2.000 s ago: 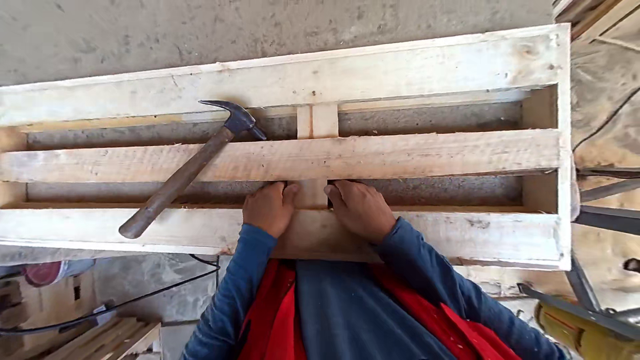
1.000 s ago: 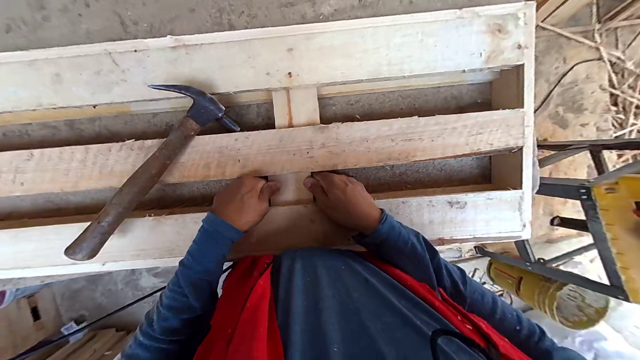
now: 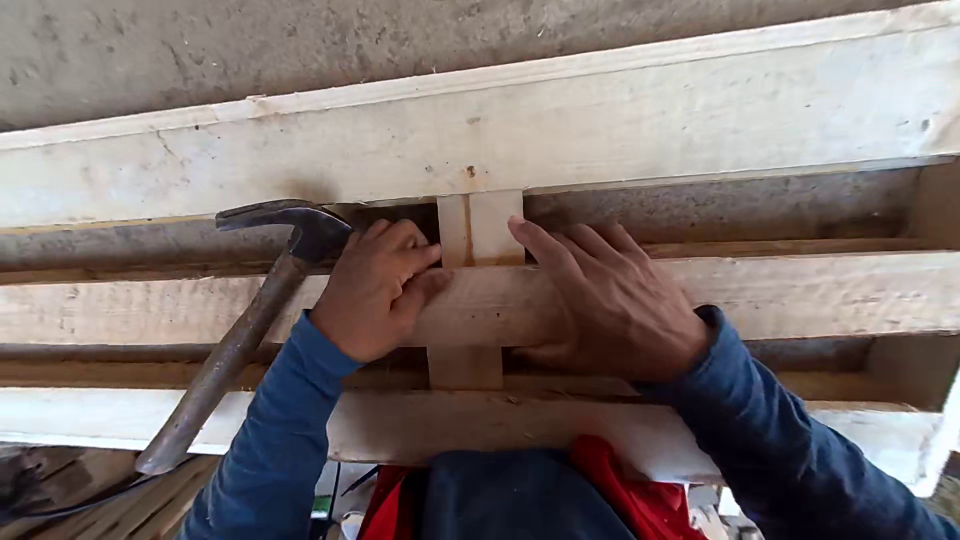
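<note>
Across the view lies a slatted frame of pale wooden boards. My left hand grips the middle slat just left of the short wooden crosspiece, its fingers over the far edge. To the right of the crosspiece, my right hand rests over the same slat, fingers spread and pointing away from me. A claw hammer lies slanted over the slats beside my left hand, its head by my fingers and its handle toward the lower left. The undersides of both hands are hidden.
The wide far board and the near board run along both sides of the middle slat. Beyond the frame is a grey concrete surface. Wood pieces and a dark cable lie at the lower left.
Both hands have moved from the near side of the middle slat to lie over it and reach its far edge. The right fingers have spread. The view is closer.
</note>
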